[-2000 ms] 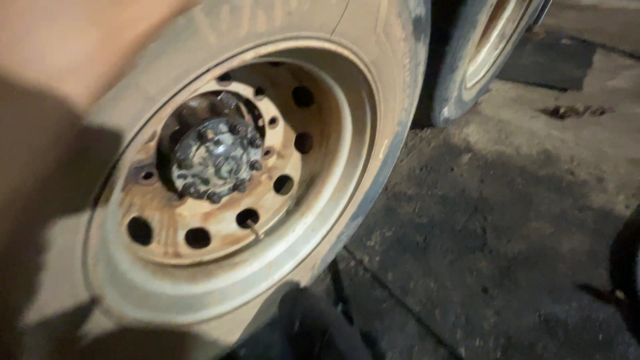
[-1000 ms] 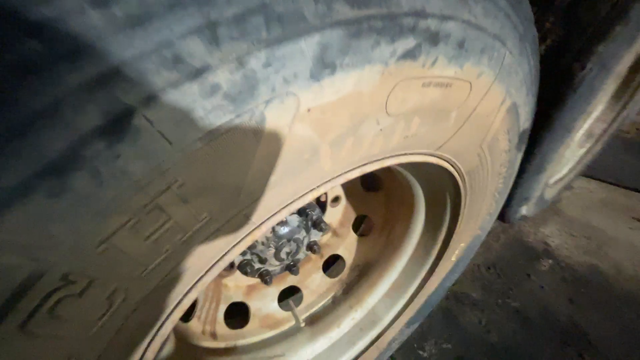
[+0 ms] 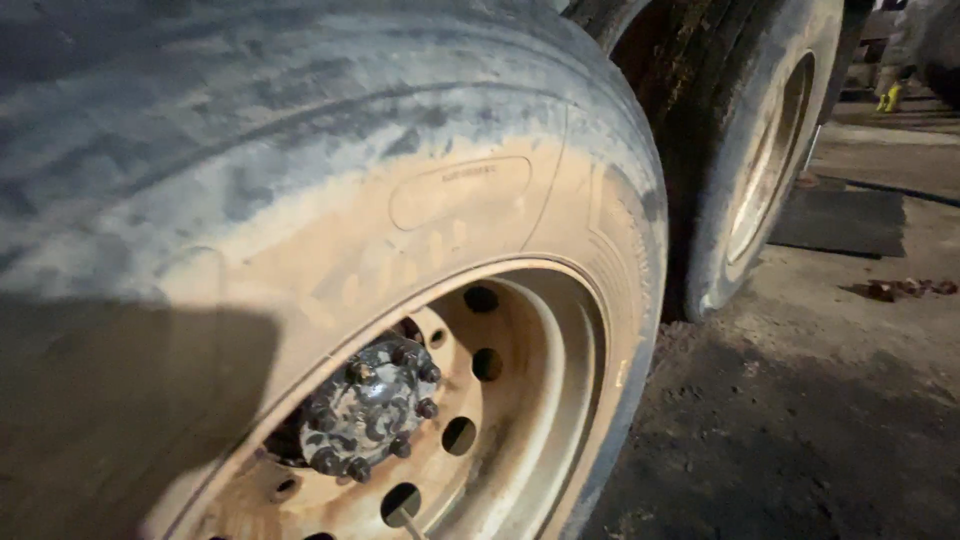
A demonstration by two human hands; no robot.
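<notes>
Neither my left hand nor my right hand can be made out in the head view. A large truck tire [image 3: 480,217], coated with tan dust, fills the left and middle. Its rusty steel wheel rim [image 3: 517,405] has round holes, and a greasy black hub [image 3: 375,409] with studs around its face shows at the centre. Several bolt holes in the wheel disc show no studs through them. A thin valve stem [image 3: 409,521] stands by the lowest hole in sight. A dark shadow lies over the tire's lower left.
A second truck wheel [image 3: 750,172] stands behind, at the upper right. Dark stained ground [image 3: 735,450] lies to the right. Farther off are a flat black mat [image 3: 844,221], a small reddish-brown heap of debris [image 3: 911,289] and a yellow object [image 3: 890,97].
The view has shifted a lot, with the tire now larger in it. A blurred hand or arm at the upper left two seconds ago is out of sight.
</notes>
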